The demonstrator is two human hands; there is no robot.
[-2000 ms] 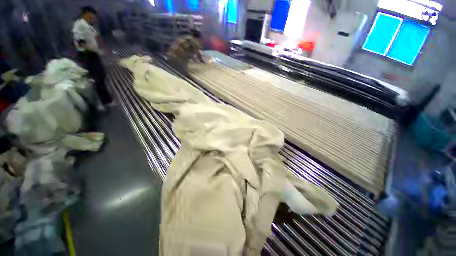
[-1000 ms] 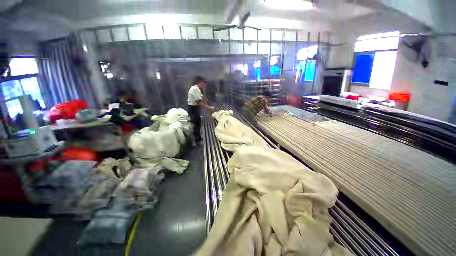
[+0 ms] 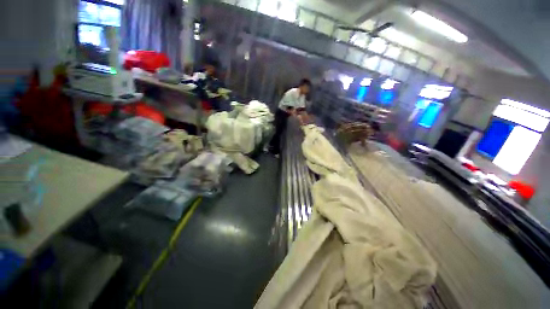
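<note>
A beige curtain panel lies bunched in a long heap over shiny setting tubes, running from the lower edge towards the back. Its near part is cut off by the lower edge. To its right, pale cloth in long parallel folds covers another rack. Neither my left hand nor my right hand is in the picture. The frame is blurred, so fine detail of the cloth cannot be told.
A person in a white top stands at the rack's far end; another bends over the folded cloth. Bagged goods and pale cloth heaps lie left of the aisle. A table stands at the left, beyond a yellow floor line.
The view has swung left and tilted, so the racks sit further right and the left table shows more. The white-topped person's arms now reach to the rack near the heap's far end.
</note>
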